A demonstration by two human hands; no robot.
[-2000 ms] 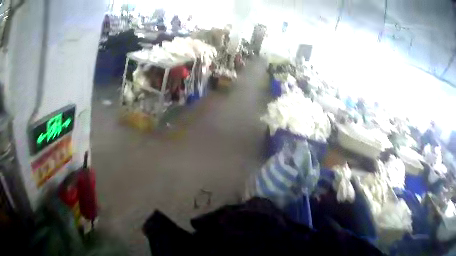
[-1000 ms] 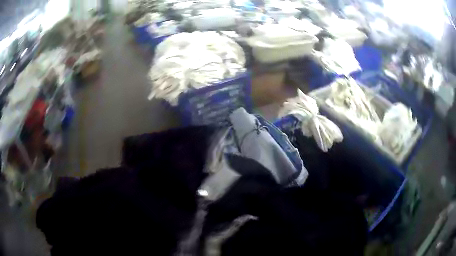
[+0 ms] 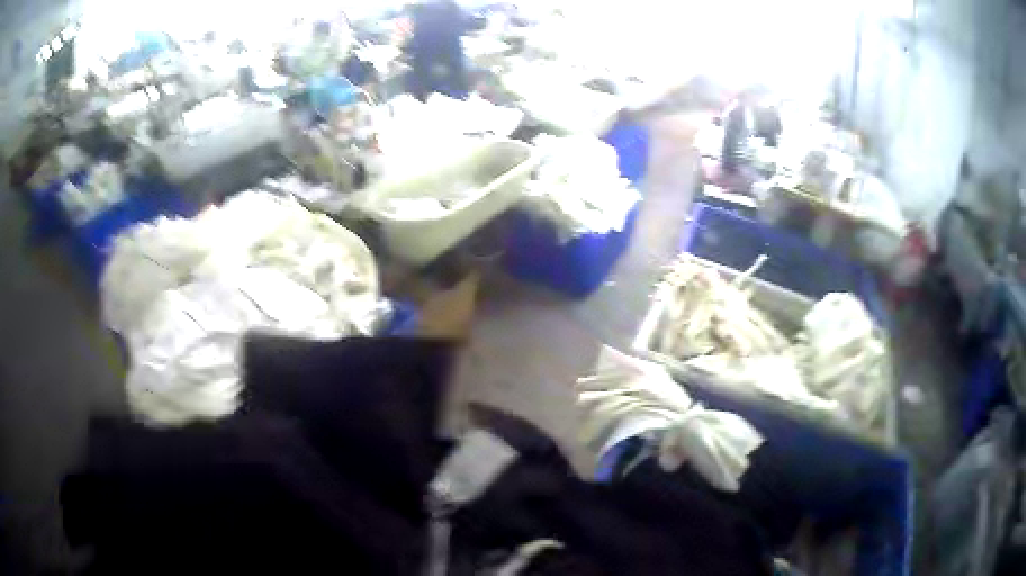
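A large bundle of dark, near-black garments (image 3: 259, 484) fills the bottom of the view, close to me. A white tag or patch (image 3: 475, 464) lies on it near the middle, with a pale strip (image 3: 440, 540) running down from it. Another short pale strip (image 3: 529, 556) shows at the bottom edge. Neither of my hands can be made out. I cannot tell how the bundle is held.
Ahead stand a heap of white cloth (image 3: 225, 293), a cream tub (image 3: 450, 214) and blue crates (image 3: 788, 467). A tied pale bundle (image 3: 675, 422) rests at the near crate's edge. A person in dark clothes (image 3: 437, 47) is at the back. The picture is blurred.
The view has swung to the right, away from the pillar and aisle. The white heap has shifted left and the blue crates are closer. The denim-coloured roll seen a second ago is no longer visible.
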